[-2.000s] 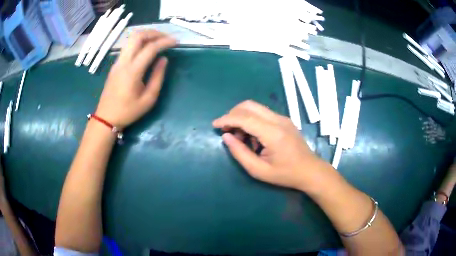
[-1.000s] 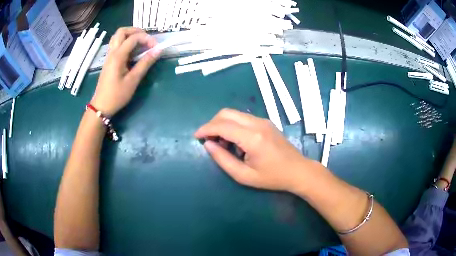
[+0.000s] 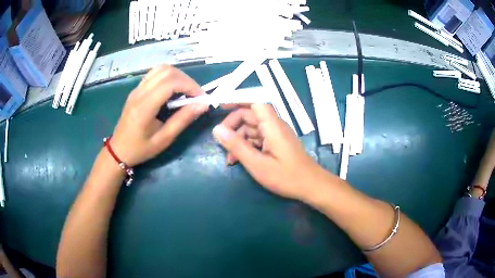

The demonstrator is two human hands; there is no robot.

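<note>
My left hand pinches a slim white plastic piece between thumb and fingers, above the green bench. Its left end shows past the fingers. To the right it overlaps other white pieces, so where it ends is unclear. My right hand is beside it on the right, palm side up, with curled fingers. One finger reaches towards the white piece; contact is unclear. Whether the right hand holds something small cannot be told. Beyond the hands lies a large overexposed pile of white parts.
Loose white sticks lie right of my hands. A white bundle and blue-white boxes are at left. A black cable and small metal parts are at right. A neighbour's sleeve shows at lower right.
My left hand has come from the pile towards my right hand, bringing a white piece. My right hand's fingers have turned and moved up towards it. The view has shifted slightly.
</note>
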